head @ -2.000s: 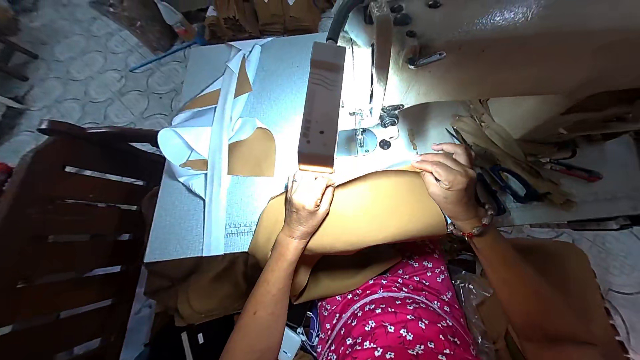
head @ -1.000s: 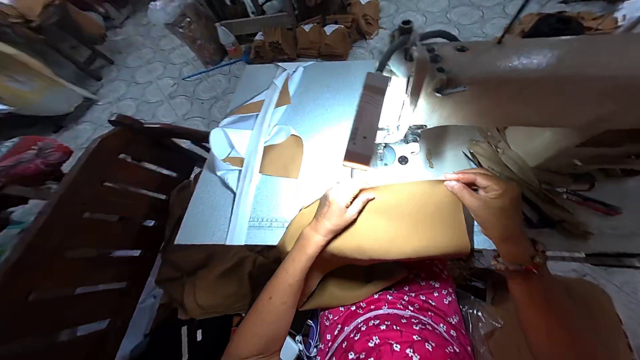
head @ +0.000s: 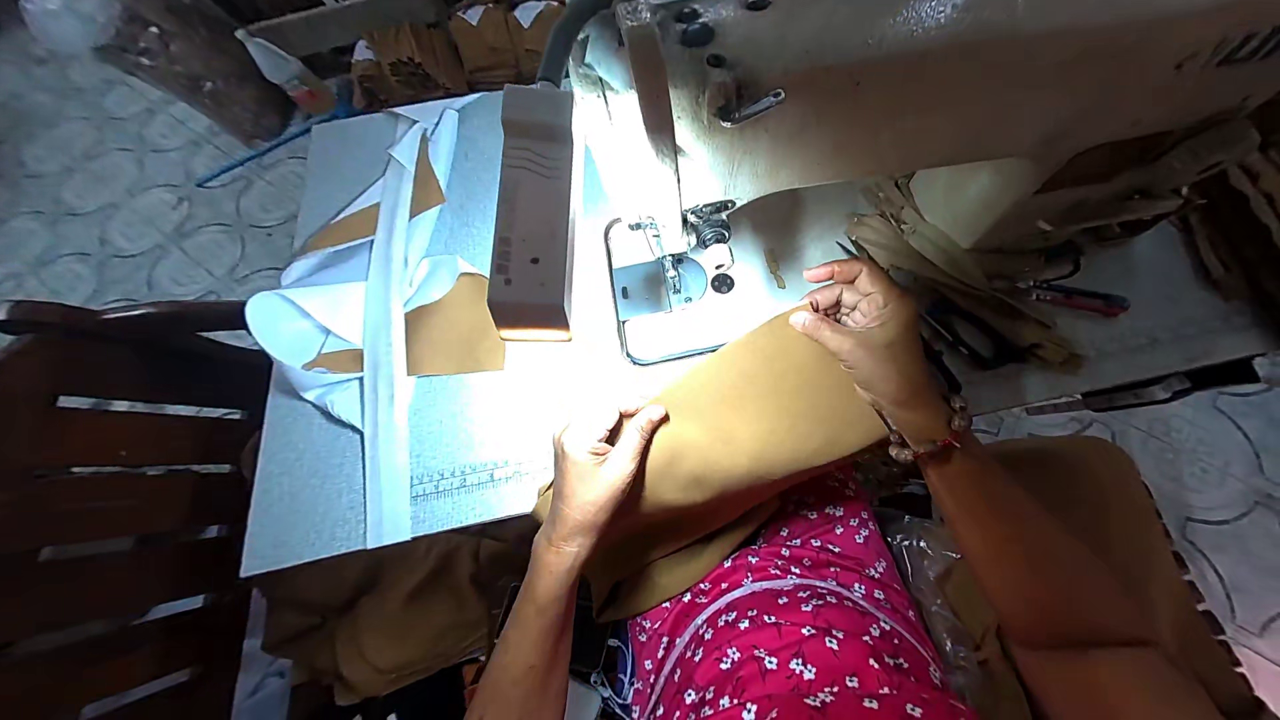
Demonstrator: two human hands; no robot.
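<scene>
A tan fabric piece (head: 760,410) is stretched between my hands at the front of the sewing machine table. My left hand (head: 600,470) pinches its upper left edge between thumb and fingers. My right hand (head: 865,325) pinches the upper right corner between thumb and forefinger, just right of the needle plate. The presser foot and needle (head: 672,275) of the sewing machine (head: 900,90) stand beyond the cloth, which does not lie under them. A lamp (head: 535,215) lights the spot. The fabric's lower part hangs over my lap.
White strips (head: 388,400) and tan pieces (head: 455,325) lie on the table's left part. Right of the machine bed are black-handled scissors (head: 965,335), a red-handled tool (head: 1080,298) and fabric scraps (head: 930,240). A wooden chair (head: 130,430) stands at the left; brown cloth (head: 400,610) hangs below the table edge.
The fabric's top edge now slants up to the right, with my left hand lower and nearer the table's front edge than my right. Both hands still hold the cloth. The view has shifted.
</scene>
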